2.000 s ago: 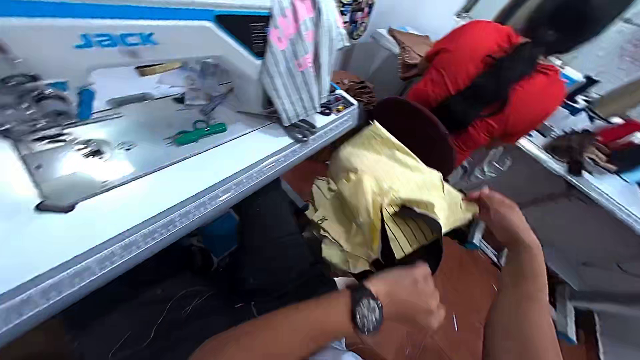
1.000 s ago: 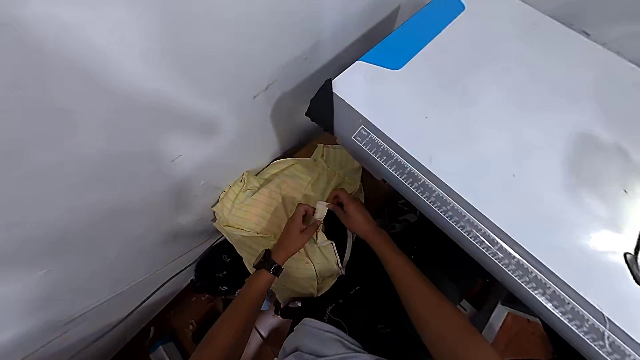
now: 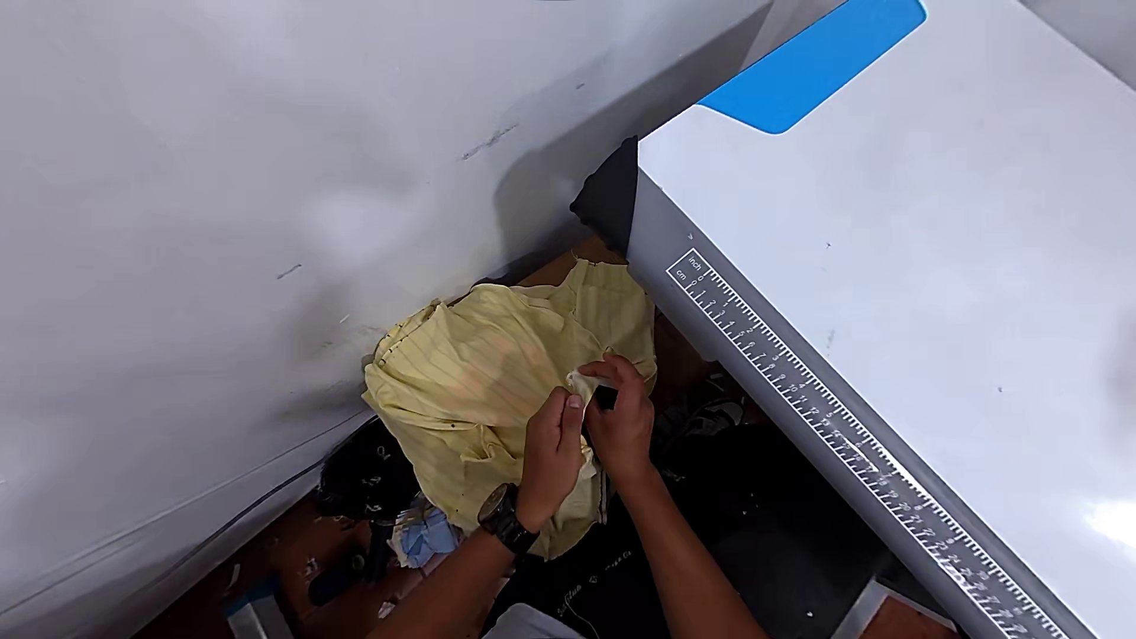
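Note:
A yellow striped fabric garment piece (image 3: 497,355) lies bunched beside the corner of the sewing table, below the wall. My left hand (image 3: 555,444), with a dark watch on its wrist, is closed on a part of the fabric near its right side. Close beside it, my right hand (image 3: 621,413) pinches a small white strip (image 3: 581,383) at the fabric's edge between thumb and fingers. The fingertips of both hands nearly meet, and what lies between them is partly hidden.
The white sewing table (image 3: 887,222), with a printed ruler (image 3: 799,390) along its edge, stands at the right. A grey-white wall (image 3: 222,222) rises at the left. Dark cloth (image 3: 754,506), fabric scraps (image 3: 426,537) and a metal frame piece (image 3: 257,612) lie below.
The view has swung from the sewing machine to the table's end and wall. My hands, apart two seconds ago, are now close together on the yellow fabric.

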